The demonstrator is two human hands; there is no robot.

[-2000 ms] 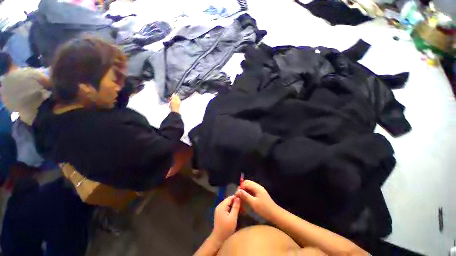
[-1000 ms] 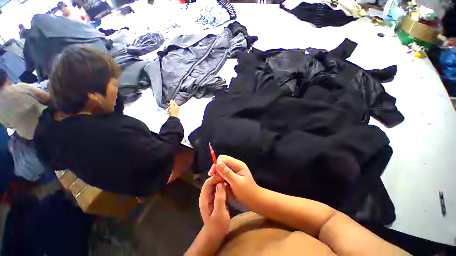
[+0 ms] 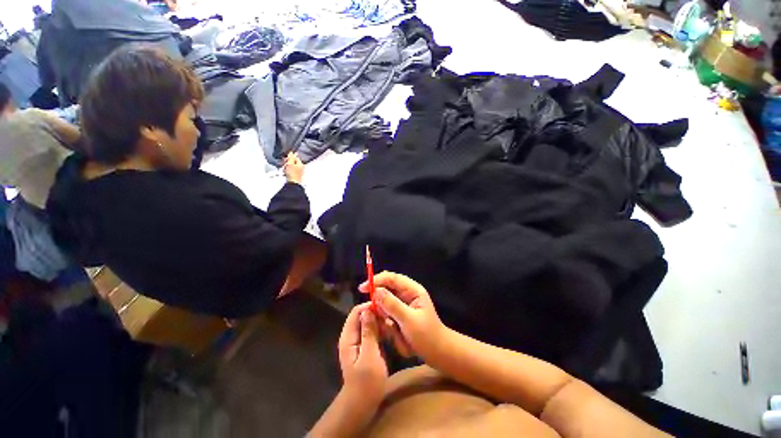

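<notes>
A thin red pencil-like stick (image 3: 371, 275) stands nearly upright between my hands, its pointed end up. My right hand (image 3: 406, 310) grips it with thumb and fingers. My left hand (image 3: 363, 342) is just below and beside it, its fingers around the lower end, which is hidden. A heap of black garments (image 3: 531, 248) lies on the white table right in front of and beyond my hands, with shiny lining showing at its far side. My hands are apart from the cloth, over its near left edge.
A person in black (image 3: 180, 231) sits at the left, a hand on a grey jacket (image 3: 325, 98). A cardboard box (image 3: 154, 321) is below that person. A dark stick (image 3: 744, 363) lies on the table (image 3: 719, 257) at the right. White spools are at the lower right edge.
The red stick and both hands have moved up and left from two seconds ago, and more of the stick shows. Since one second ago it has turned slightly more upright. The view has shifted a little.
</notes>
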